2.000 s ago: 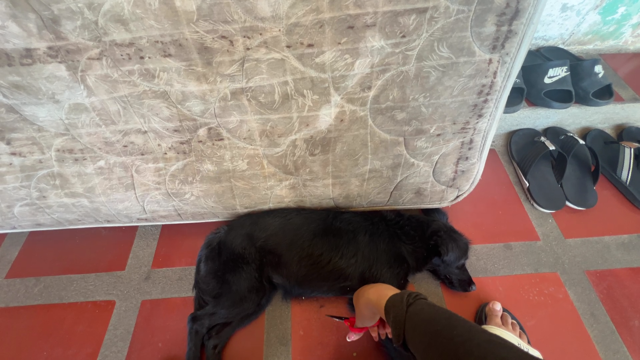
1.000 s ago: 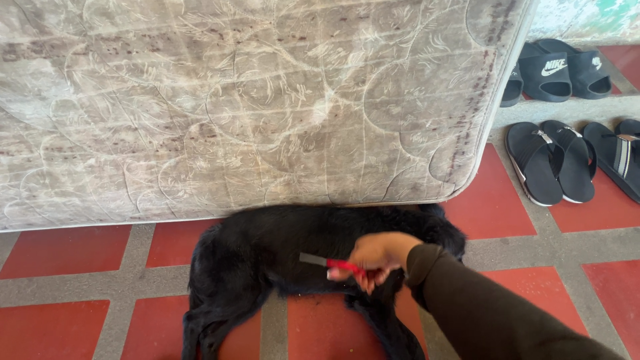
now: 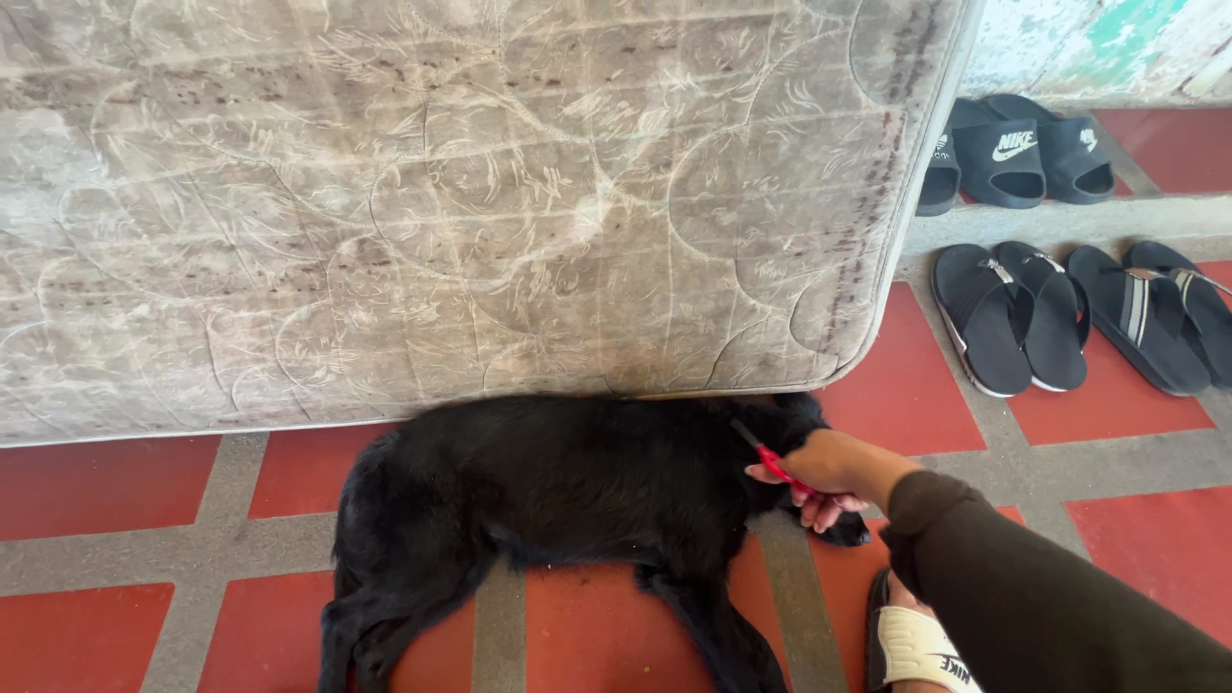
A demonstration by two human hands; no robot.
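Note:
A black dog [image 3: 577,481] lies on its side on the floor, its back along the lower edge of a stained mattress [image 3: 481,212]. My right hand [image 3: 818,476], in a dark sleeve, holds red-handled scissors [image 3: 782,467] over the dog's neck and head. Their dark blades point up and left against the black fur. Part of the dog's head is hidden behind my hand; its muzzle shows below my fingers. My left hand is out of the frame.
Red floor tiles [image 3: 895,385] are divided by grey strips. Black sandals [image 3: 1001,318] stand at the right, with dark slides [image 3: 1001,159] on a raised step behind them. A foot in a cream-strapped slide [image 3: 919,645] is at the lower right.
My right hand with the scissors has moved from low by the dog's front legs, up over its body, then right to the neck and head. The slide-clad foot shows again.

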